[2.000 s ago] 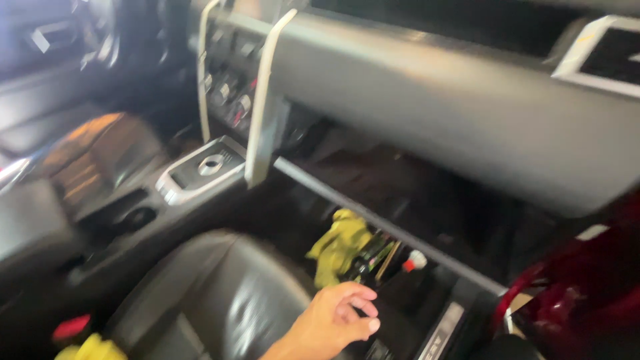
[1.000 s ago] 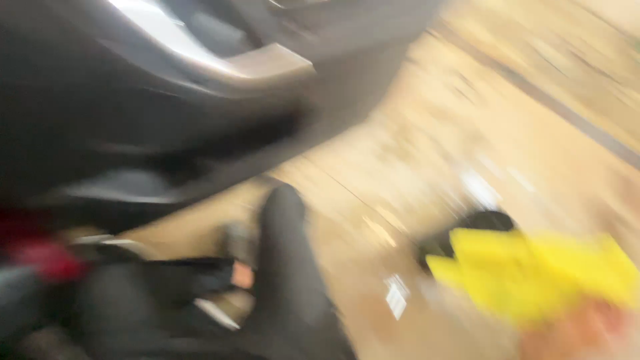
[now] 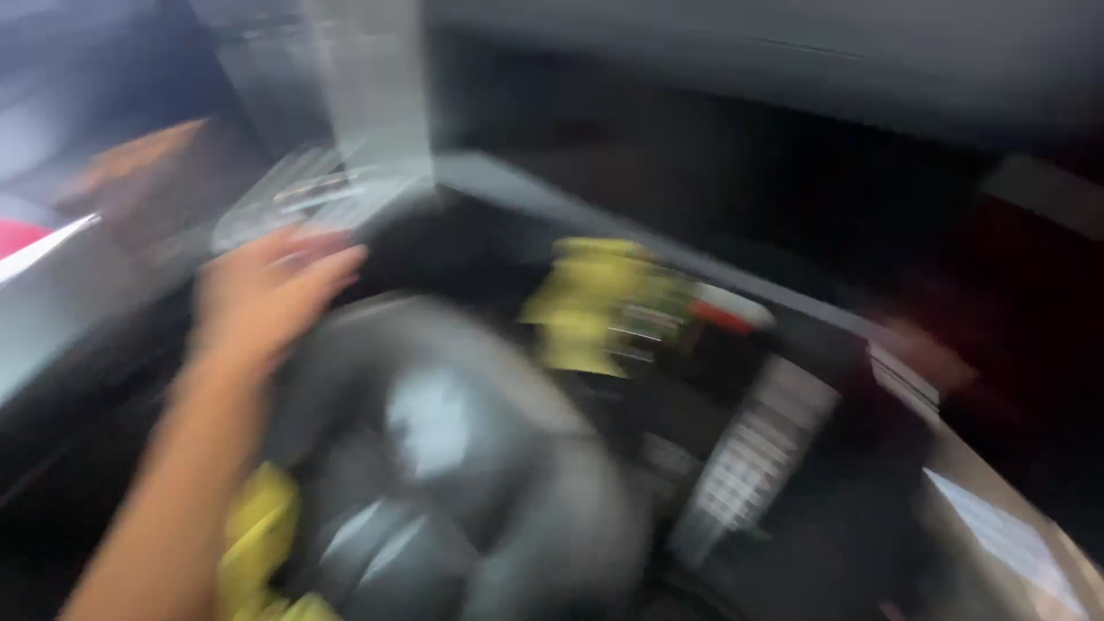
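Note:
My left hand reaches in from the lower left, thumb and fingers apart, with no held thing visible. It is beside the silver-framed centre console panel and above the edge of a black leather car seat; contact is unclear. A yellow cloth lies in the footwell beside dark items and a red-and-white object. More yellow cloth shows beside my forearm. At the right, a blurred skin-coloured shape is near the door sill; whether it is my right hand is unclear.
A pale strip crosses the footwell below the dark dashboard opening. The light upright console trim stands behind my left hand. A ribbed metallic strip lies right of the seat. Another skin-coloured blur appears at far left.
The view has swung from the floor outside back into the car. A hand with yellow cloth was at the lower right one second ago; that hold is not seen now.

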